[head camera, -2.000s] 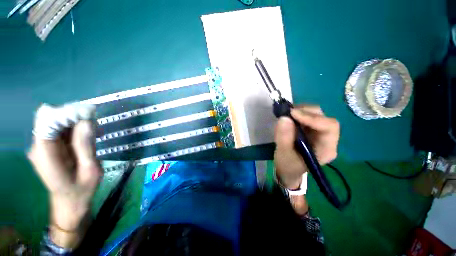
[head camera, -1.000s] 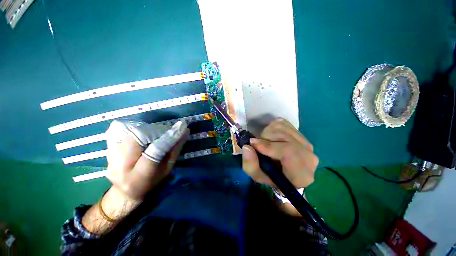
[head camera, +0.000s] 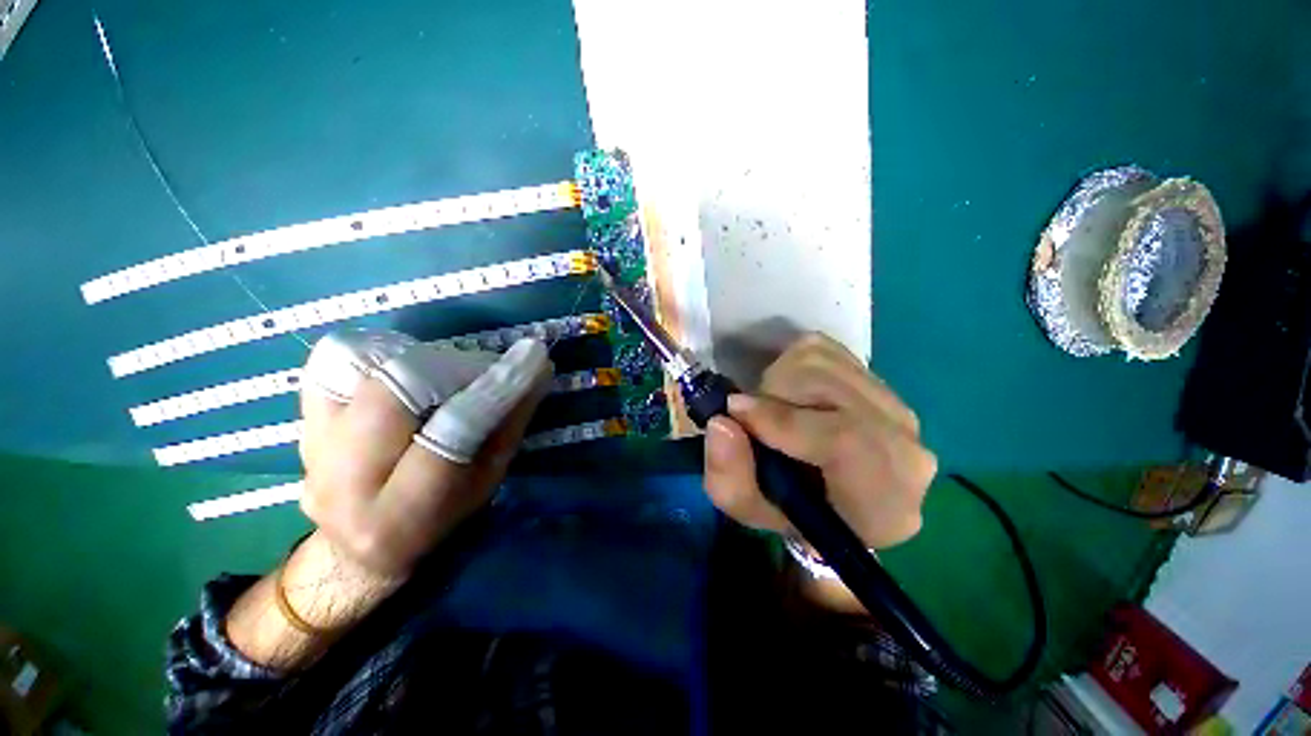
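Several white LED strips (head camera: 331, 230) lie side by side, their orange pad ends at a row of small green circuit boards (head camera: 605, 194) along the left edge of a white work pad (head camera: 776, 158). My right hand (head camera: 827, 439) holds the black soldering iron (head camera: 805, 503), its tip at the second strip's pad end. My left hand (head camera: 410, 446), with whitish covers on some fingers, is over the middle of the lower strips, fingertips pinched. Thin solder wire (head camera: 151, 155) runs from the upper left to this hand; its end near the tip is hard to see.
A round silvery dish with a crusted rim (head camera: 1162, 269) sits at the right. A black box (head camera: 1254, 352) stands at the far right edge, with a black cord (head camera: 1136, 496) below it. A red box (head camera: 1162, 673) and cardboard (head camera: 1196, 496) are at the lower right.
From being raised and apart, both hands have come together at the boards. The iron's tip came down from above the pad to the second strip's end, where it has stayed over the last second.
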